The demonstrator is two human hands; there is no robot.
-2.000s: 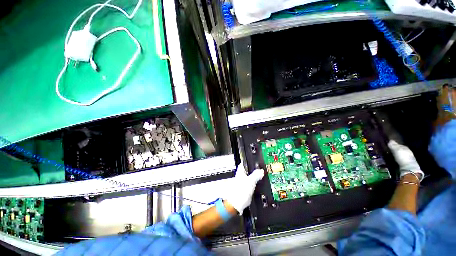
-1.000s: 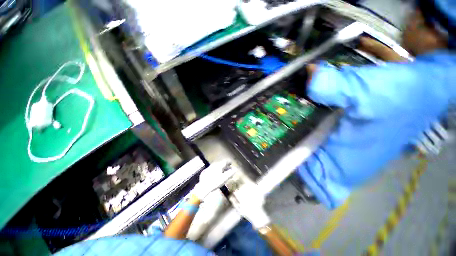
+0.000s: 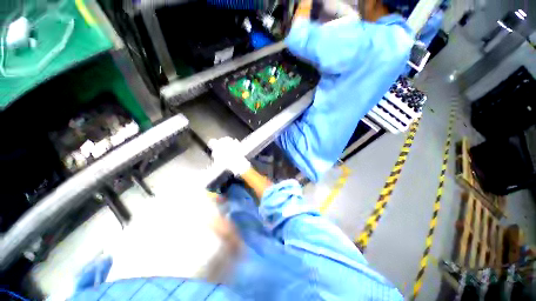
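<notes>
My right hand point(image 3: 229, 156), in a white glove, is at the near end of the front metal rail point(image 3: 276, 126); its fingers are blurred and I cannot tell if it grips anything. A dark thing point(image 3: 220, 182) shows just below it, unclear. A blurred skin-coloured patch lies lower down, perhaps part of my left arm; my left hand cannot be made out. The black carrier fixture point(image 3: 255, 120) with two green circuit boards point(image 3: 261, 88) lies on the rails beyond my right hand, not touching it, beside another worker's blue smock point(image 3: 338, 88).
A tray of pale pieces point(image 3: 97, 144) sits under the green-topped shelf point(image 3: 88, 44) at left. The bright track bed point(image 3: 153, 229) lies in front. Right are a white rack with dark parts point(image 3: 397, 106), yellow-black floor lines point(image 3: 391, 182), a wooden pallet point(image 3: 479, 217) and black totes point(image 3: 499, 164).
The view has swung right and down. My hands have come off the fixture, which has moved away along the rails to the other worker. My left glove, visible before, can no longer be made out.
</notes>
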